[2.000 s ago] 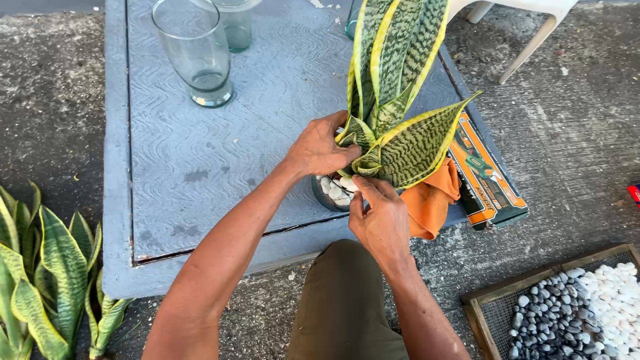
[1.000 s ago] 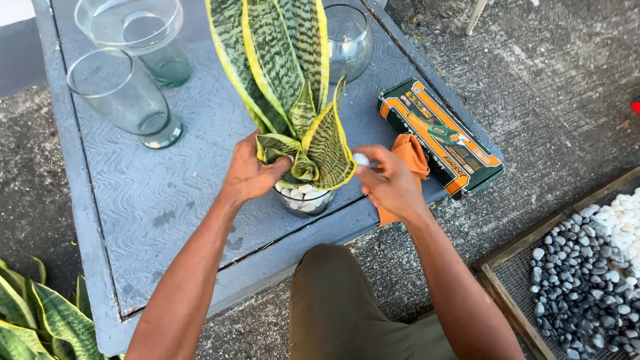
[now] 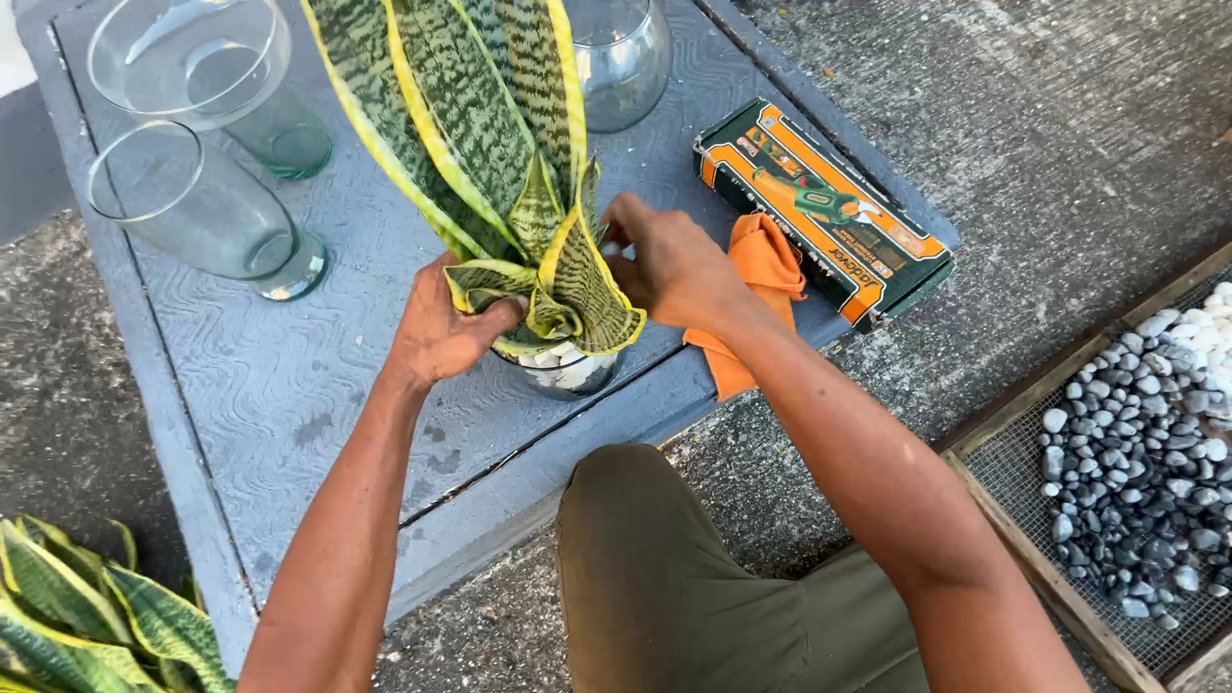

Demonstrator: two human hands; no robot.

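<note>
A snake plant (image 3: 472, 125) with yellow-edged leaves stands in a clear glass container (image 3: 568, 377) holding white pebbles (image 3: 563, 364), near the front edge of the blue-gray table. My left hand (image 3: 448, 327) grips the plant's lower leaves at their left side, its thumb over the small curled leaves. On the plant's right, my right hand (image 3: 664, 260) has its fingers bent around a white pebble (image 3: 628, 252), close behind the outer leaf. Part of the pebble and the fingertips are hidden.
Two clear glass vases (image 3: 217, 217) (image 3: 289, 135) stand at the table's left, and a round glass bowl (image 3: 626, 72) behind the plant. Right of my right hand lie an orange cloth (image 3: 760, 274) and a tool box (image 3: 828, 212). A wood-framed mesh tray (image 3: 1001, 423) holds dark and white pebbles.
My right hand has gone from the pebbles at the container's front to the plant's right side, now with a white pebble. My left hand remains on the lower leaves. The view has shifted.
</note>
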